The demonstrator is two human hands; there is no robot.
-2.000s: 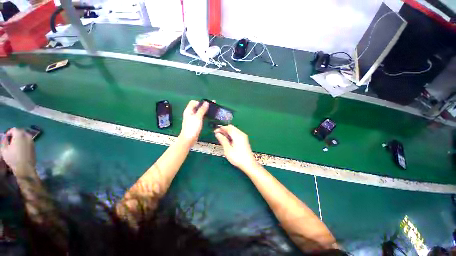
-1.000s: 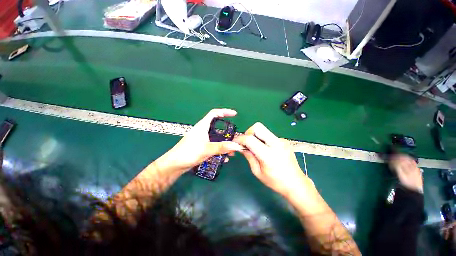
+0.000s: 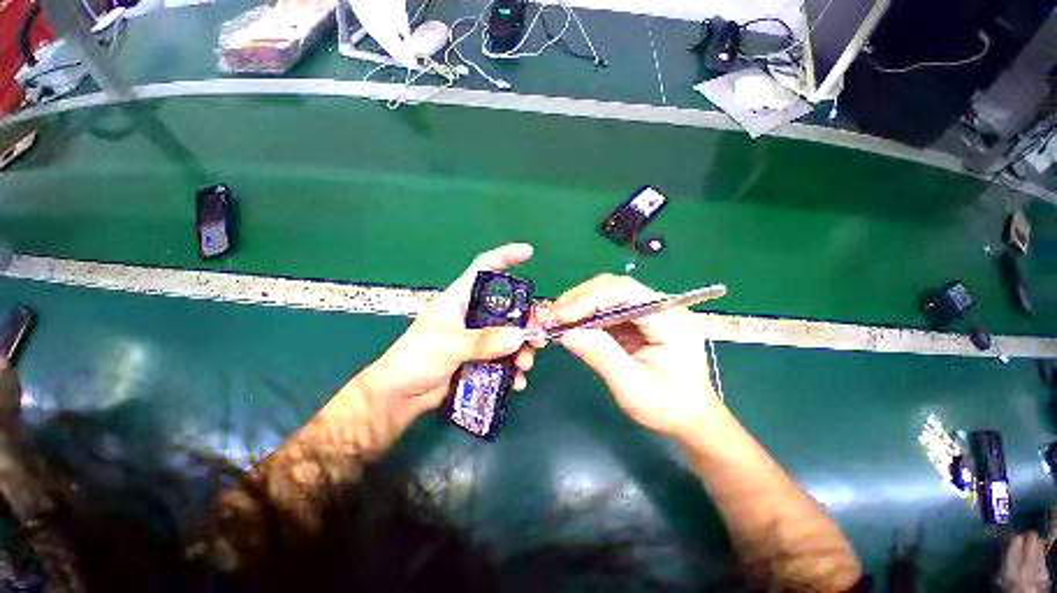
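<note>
My left hand (image 3: 446,342) holds an opened black handset (image 3: 480,400) over the near bench, below the whitish rail. The handset's upper end has a round dark opening, and its lower end shows a patterned blue-white area. My left thumb lies across its middle. My right hand (image 3: 632,348) holds a slim metallic tool, likely tweezers (image 3: 649,307), like a pen. The tool's tip meets the handset's right edge beside my left thumb. A small pinkish bit shows near the tip, but I cannot tell what it is.
On the green belt (image 3: 383,197) lie a handset (image 3: 214,221) at left and another (image 3: 636,213) with a small round part (image 3: 654,246) beside it. More units lie at right. A neighbour's hand (image 3: 1026,568) and a yellow-white strip (image 3: 941,449) are at lower right. Cables lie behind.
The handset has come from over the belt to over the near bench. The slim tool now shows clearly in my right hand. Belt handsets appear farther left, and the neighbour's dark sleeve has left the right side.
</note>
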